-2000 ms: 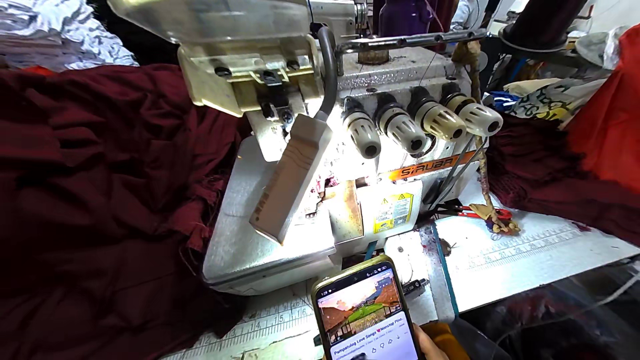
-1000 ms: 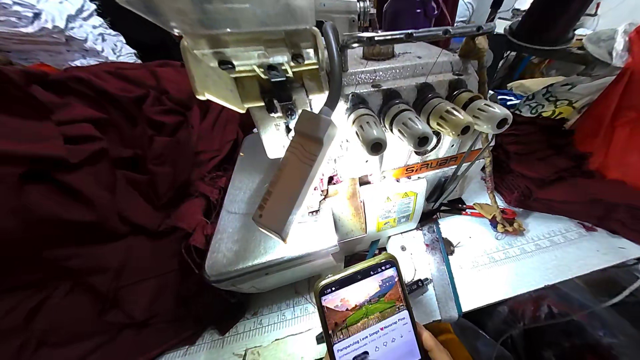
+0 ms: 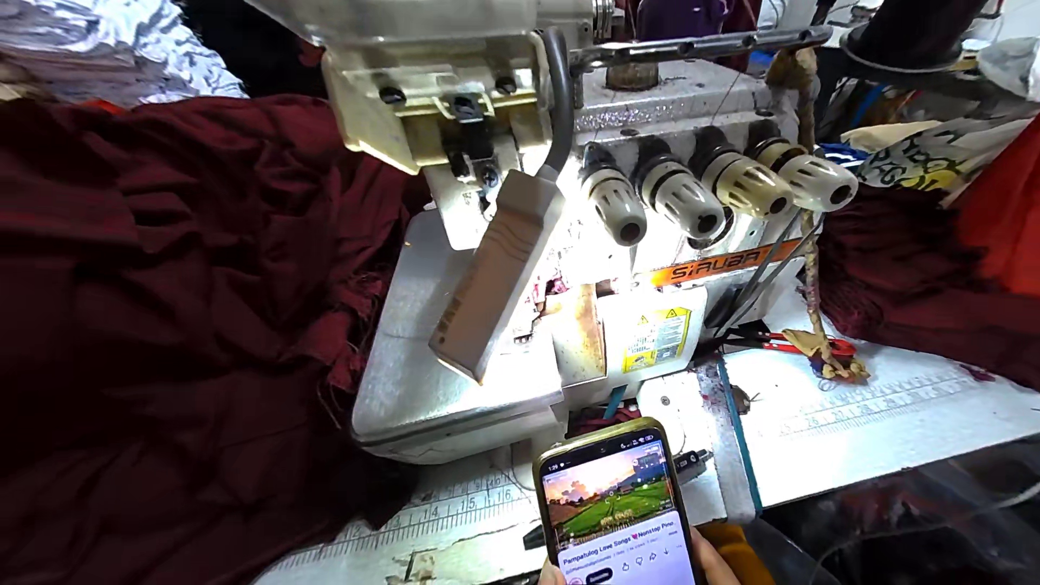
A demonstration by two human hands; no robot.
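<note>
A smartphone [image 3: 613, 504] in a yellowish case is upright at the bottom centre, its lit screen showing a video page with a green field. What seems to be my right hand [image 3: 715, 561] holds it by the lower right edge; most of the hand is hidden behind the phone or cut off by the frame. A fingertip [image 3: 552, 574] shows at the phone's lower left edge; whether it belongs to my left hand cannot be told. Just beyond the phone stands a Siruba overlock sewing machine [image 3: 658, 325], with tension dials [image 3: 682, 203] and a lit lamp [image 3: 500, 276] over its plate.
Dark red fabric [image 3: 162, 325] is heaped at left, with more [image 3: 918, 276] at right. Red-handled snippers [image 3: 788, 343] lie beside the machine on the white table [image 3: 877, 439], which bears ruler markings. A black plug connector [image 3: 691, 463] lies right of the phone. White cloth [image 3: 122, 49] is stacked at upper left.
A fingertip now shows at the phone's lower left edge, where none is seen in the earlier frames. The phone remains held in nearly the same place.
</note>
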